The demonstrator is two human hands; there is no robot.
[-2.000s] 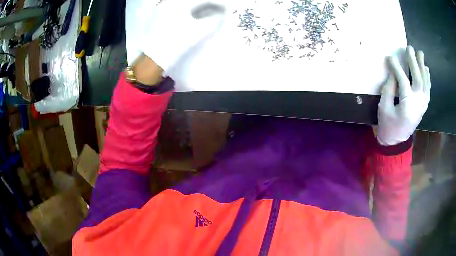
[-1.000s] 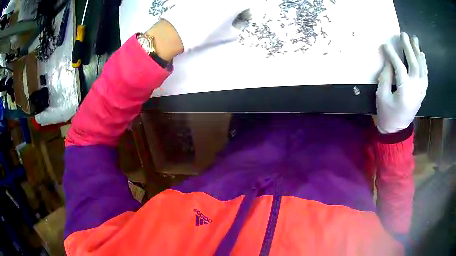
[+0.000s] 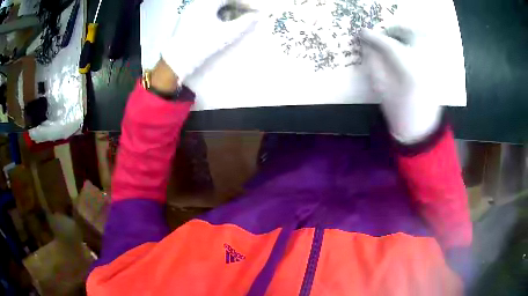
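Note:
Many small dark screws (image 3: pixel 324 34) lie scattered on a large white paper sheet (image 3: pixel 278 87), with a few more at its top left. My left hand (image 3: pixel 217 34), in a white glove, is over the left part of the paper. It blends into the sheet, and a dark patch shows near its fingers; I cannot tell if it holds anything. My right hand (image 3: pixel 399 78), also in a white glove, is over the paper at the right edge of the screws. Its fingers are blurred, with a dark patch beside them, and its grip is unclear.
A screwdriver (image 3: pixel 88 49) with a yellow-and-black handle lies on the dark green bench (image 3: pixel 492 75) left of the paper. A shiny clear plastic bag (image 3: pixel 58 110) and dark cables (image 3: pixel 49 34) are at the far left. Brown cardboard boxes (image 3: pixel 58 266) stand below the bench.
My right hand has moved left from the paper's right edge to the screws. My left hand has moved left from the screws. The small loose piece on the front bench edge no longer shows.

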